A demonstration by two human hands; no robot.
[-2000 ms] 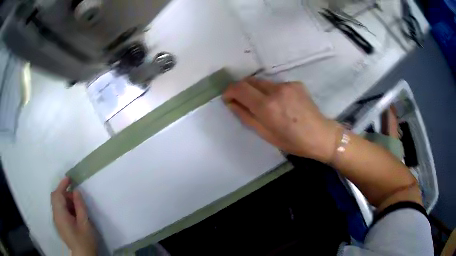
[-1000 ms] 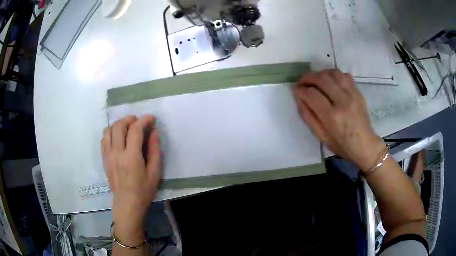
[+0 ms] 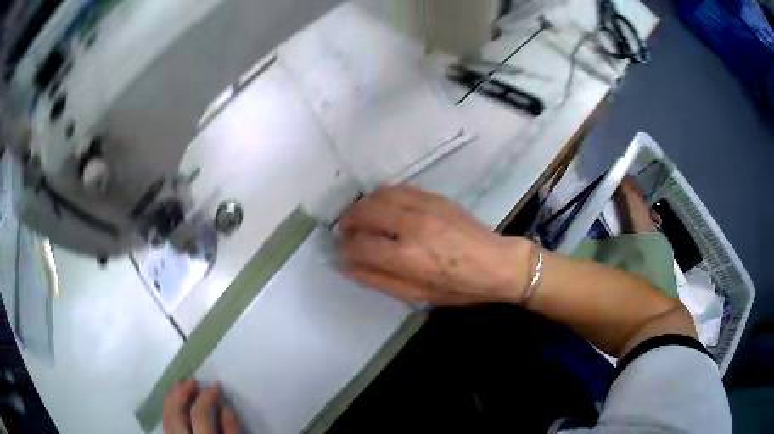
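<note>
A green fabric panel (image 3: 233, 314) lies slanted on the table, with a white pattern piece (image 3: 288, 326) on top. Green borders show along both long sides. My right hand (image 3: 420, 246) is at the panel's upper right end, its fingers curled on the white piece's corner; the thumb is hidden and the fingertips are blurred. My left hand (image 3: 199, 411) is cut off by the bottom edge, its fingertips slightly apart on the lower left end near the green border. The machine's needle plate (image 3: 174, 275) lies beyond the panel, under the blurred machine head (image 3: 153, 110).
A round metal disc (image 3: 228, 217) lies near the needle plate. Black thread snips (image 3: 501, 91) and dark-handled scissors (image 3: 624, 34) lie at the table's far right. A white basket (image 3: 709, 233) with green and white pieces stands at the right. Another outlined piece (image 3: 34, 297) lies far left.
The view has swung, so the panel appears more steeply slanted. My left hand has shifted from the white piece's left part towards its upper left corner. My right hand stays at the right end.
</note>
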